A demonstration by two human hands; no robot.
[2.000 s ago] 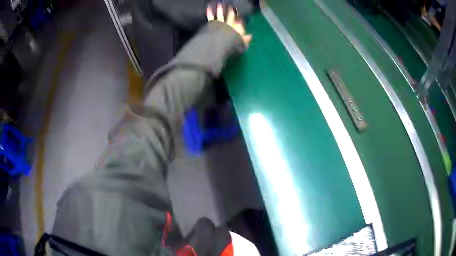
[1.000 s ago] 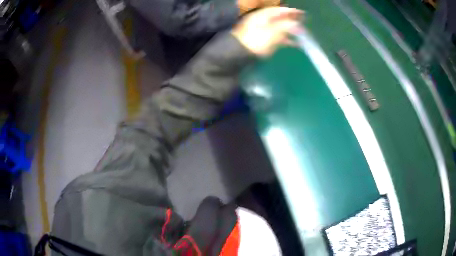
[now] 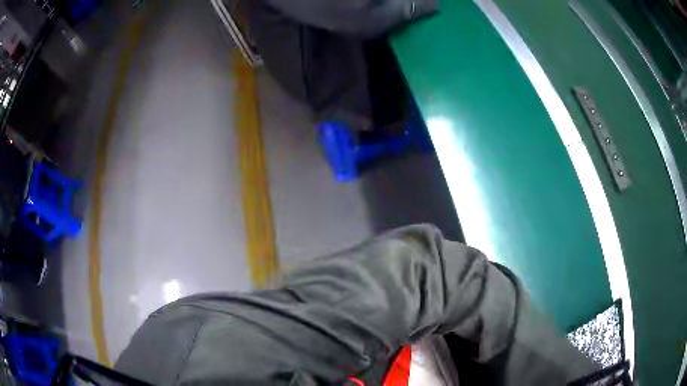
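Note:
Neither of my hands shows. My left sleeve [image 3: 422, 283], grey, bends across the bottom of the view toward the lower right, and its hand end is cut off or hidden. A parts tray [image 3: 599, 339] with a dark rim and glittering silvery pieces is at the lower right, partly covered by my sleeve. A narrow grey strip [image 3: 601, 139] with a row of round dots lies on the green belt [image 3: 557, 45], beyond the metal rail [image 3: 584, 154].
The glossy green bench [image 3: 520, 158] runs along this side of the rail. A neighbouring person's dark sleeve [image 3: 354, 15] is at the top. A blue stool [image 3: 340, 151] stands beside the bench. More blue stools [image 3: 53, 203] stand at the left, near yellow floor lines.
My left arm has drawn back from the neighbour's side and bent toward the tray; its hand has left view. The view has shifted, so the strip and bench appear farther right.

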